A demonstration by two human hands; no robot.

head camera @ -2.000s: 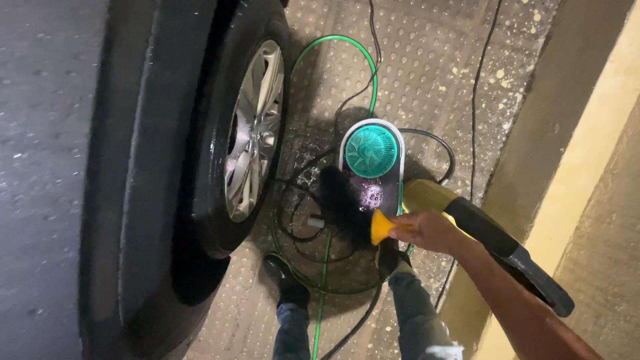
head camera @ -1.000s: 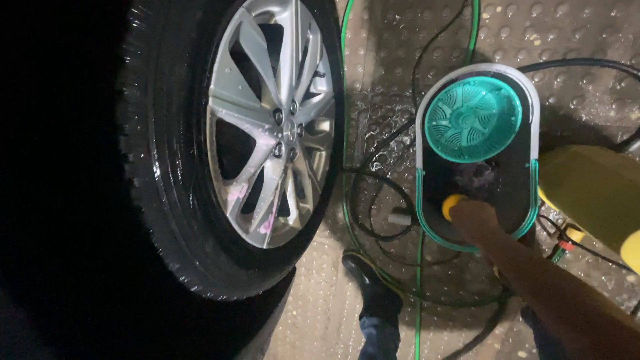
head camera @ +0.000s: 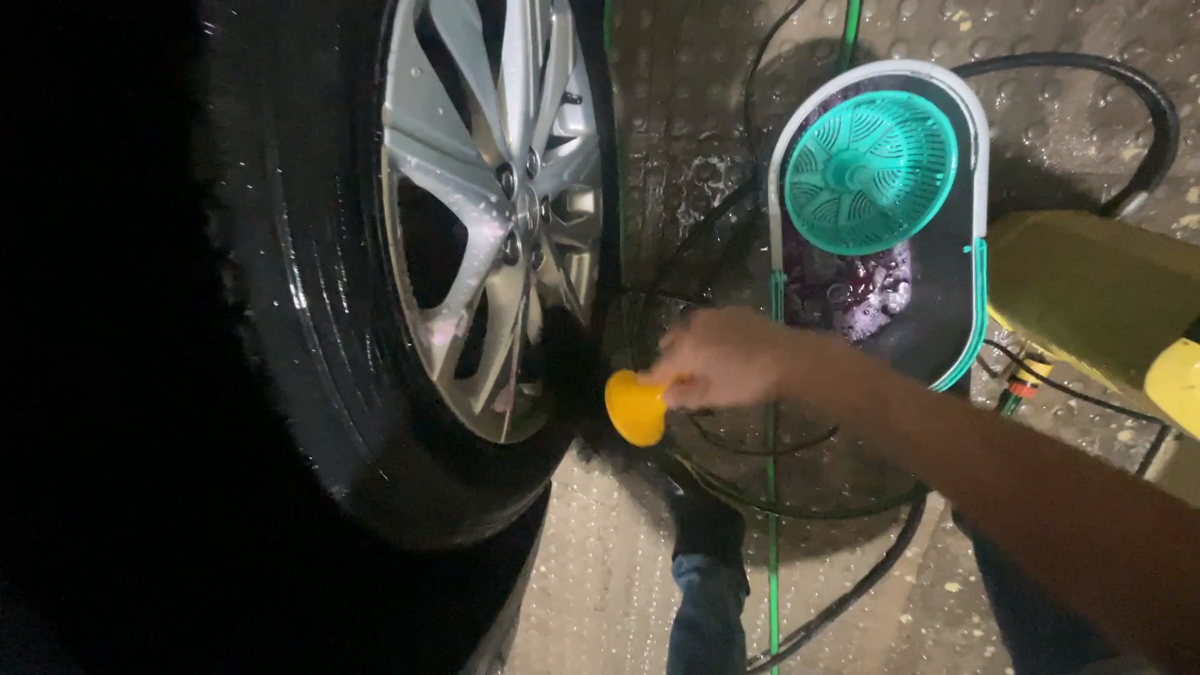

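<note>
My right hand (head camera: 727,361) grips a brush by its handle; a yellow cone-shaped guard (head camera: 637,408) shows in front of the fingers. The brush's dark, blurred bristles (head camera: 572,375) are at the lower right edge of the car wheel's silver alloy rim (head camera: 525,206). Pinkish suds cling to some spokes, and the black tire (head camera: 291,281) looks wet. Right of the wheel stands an oval mop bucket (head camera: 937,328) with a teal spinner basket (head camera: 872,173) and purplish, foamy water (head camera: 872,291) in it. My left hand is not in view.
A yellow and dark machine (head camera: 1087,272), probably a pressure washer, lies right of the bucket. A black hose (head camera: 1158,122) and a thin green hose (head camera: 773,562) run over the wet, studded floor. My booted foot (head camera: 703,516) stands below the wheel's right side.
My right hand has moved left from over the bucket to the wheel, bringing the brush out of the bucket. The view has come closer to the wheel and bucket.
</note>
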